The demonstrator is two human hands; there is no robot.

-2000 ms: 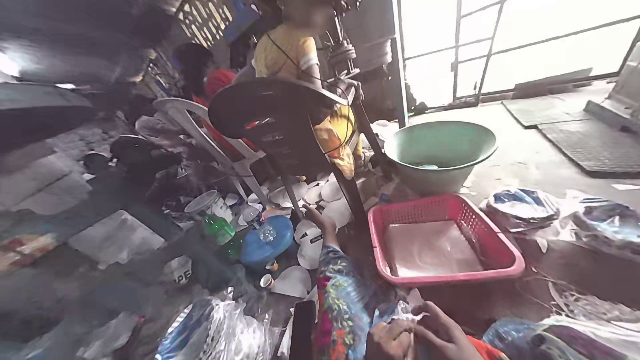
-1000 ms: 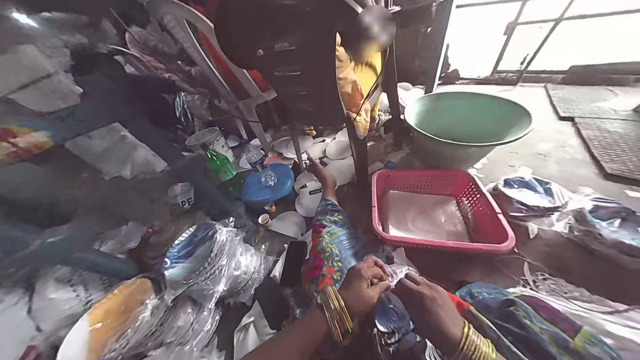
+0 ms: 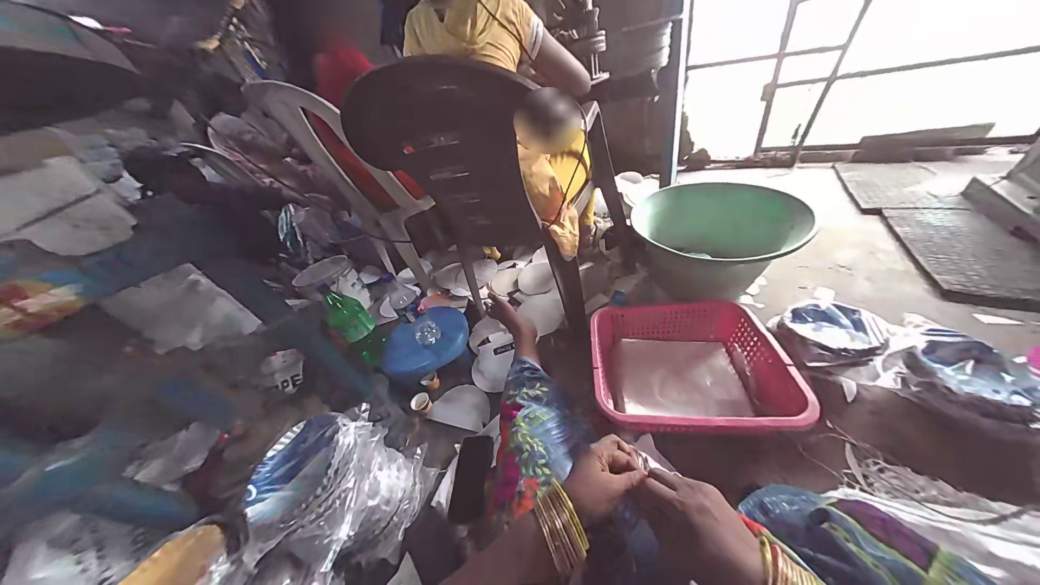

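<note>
My left hand [image 3: 603, 479], with gold bangles at the wrist, pinches a small piece of thin white material [image 3: 652, 457], perhaps paper or plastic. Close against it, my right hand [image 3: 691, 516] grips the same piece, its fingers partly hiding it. Both hands are low in the view, above the patterned cloth [image 3: 540, 418] over my legs. A pink plastic basket [image 3: 784, 410] with a flat sheet [image 3: 682, 378] inside stands just beyond my right hand. Left of my left wrist lies a black phone-like object [image 3: 471, 478].
Plastic-wrapped plates [image 3: 296, 467] lie at the lower left, more wrapped bundles [image 3: 837, 329] at the right. A green basin [image 3: 719, 223] stands behind the basket. Ahead are a blue lidded container [image 3: 426, 341], a green bottle [image 3: 348, 317], scattered white discs and a dark chair [image 3: 443, 154] with a person beyond.
The view has shifted since one second ago. My hands stay close together at the white piece throughout; nothing else has plainly changed.
</note>
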